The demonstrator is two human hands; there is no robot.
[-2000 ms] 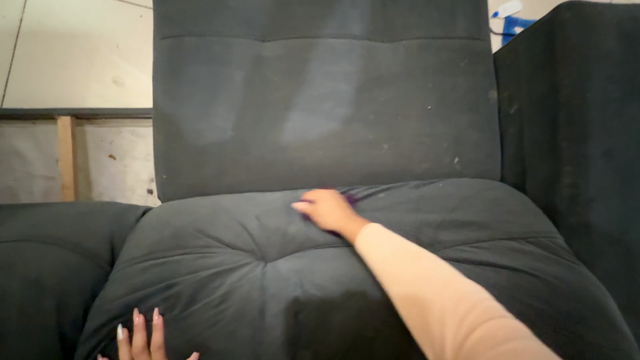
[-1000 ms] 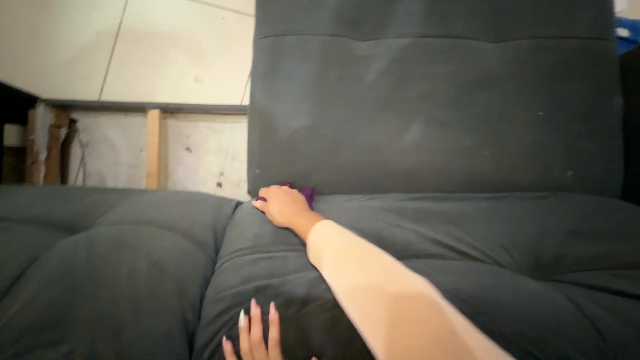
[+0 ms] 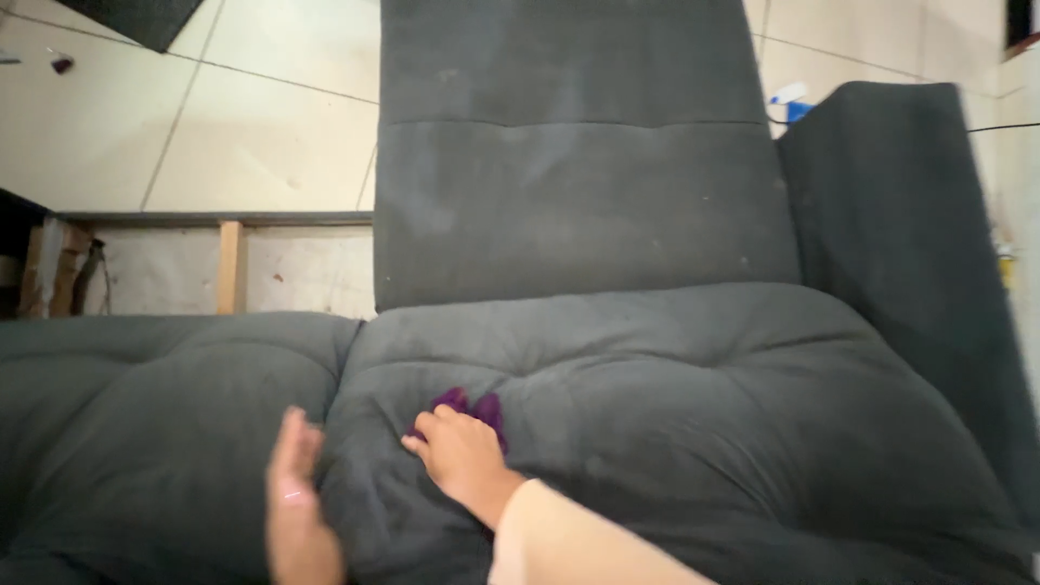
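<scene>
My right hand (image 3: pixel 461 455) is closed on a purple cloth (image 3: pixel 490 414) and presses it against the dark grey tufted back cushion (image 3: pixel 650 390) of a sofa, near that cushion's left side. Beyond it lies the flat grey seat cushion (image 3: pixel 585 203), which bears faint light marks. To the left of the cloth, my left hand (image 3: pixel 299 496) is blurred and holds nothing; it is over the seam beside the left back cushion (image 3: pixel 187 406).
At the left, the sofa's open frame shows a wooden slat (image 3: pixel 231 268). A grey armrest (image 3: pixel 886 203) stands at the right. Behind it, a blue and white item (image 3: pixel 792 106) lies on the tiled floor (image 3: pixel 268 122), with a dark cable nearby.
My right hand with the purple cloth has moved from the cushion's far edge down onto its face. My left hand, which rested on the cushion, has turned and moved left. The view has shifted.
</scene>
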